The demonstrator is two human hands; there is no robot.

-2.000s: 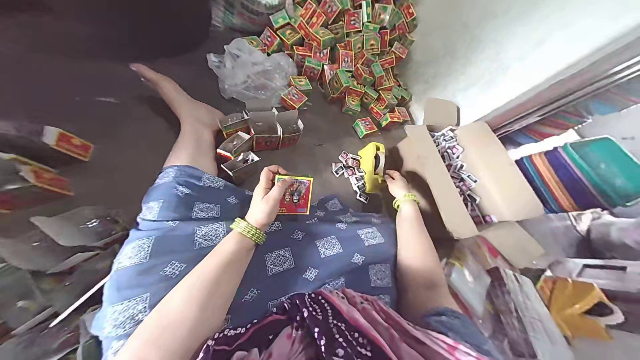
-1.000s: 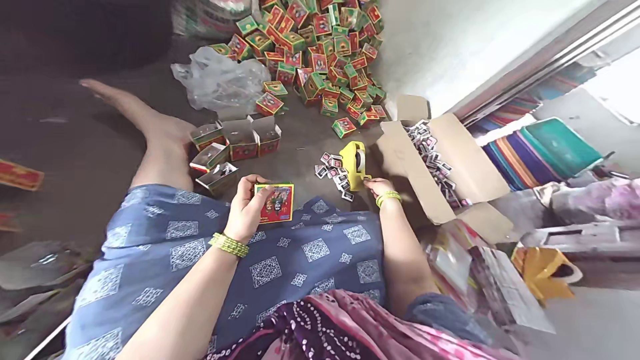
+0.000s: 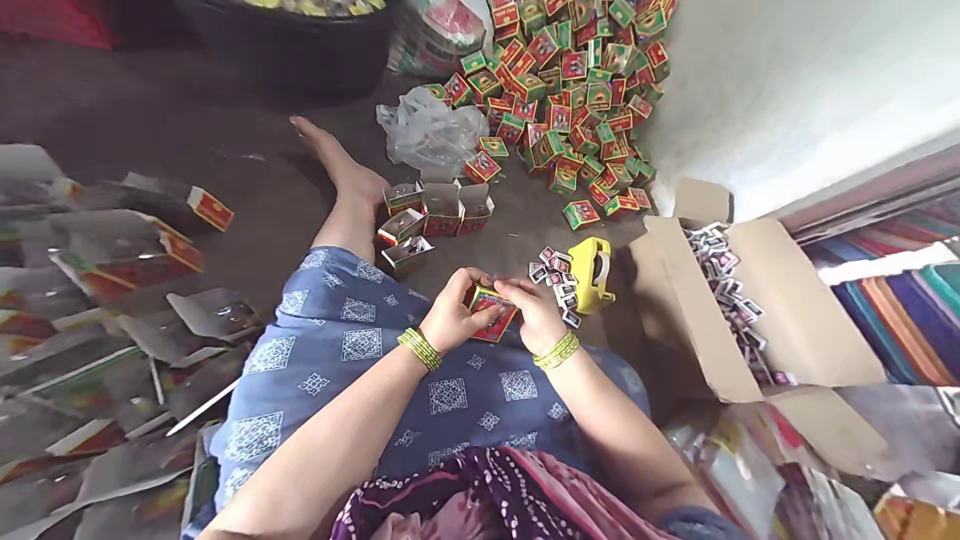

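A small red and green printed carton (image 3: 493, 319) is held over my lap between both hands. My left hand (image 3: 457, 307) grips its left side, thumb across the front. My right hand (image 3: 531, 311) has its fingers on the carton's top right edge. Just right of it stands a yellow tape dispenser (image 3: 591, 276) with a roll of tape, beside a small heap of little dark and white packets (image 3: 556, 279). Several open-topped cartons (image 3: 442, 210) stand together on the floor near my left foot.
A large pile of closed cartons (image 3: 570, 105) lies ahead by the wall, beside a crumpled clear plastic bag (image 3: 433, 131). An open cardboard box (image 3: 795, 300) holding small packets is on the right. Many open cartons (image 3: 120, 255) spread on the left; a black tub (image 3: 300, 49) stands beyond.
My right hand has left the tape dispenser and come to the carton in my left hand. The view has shifted left.
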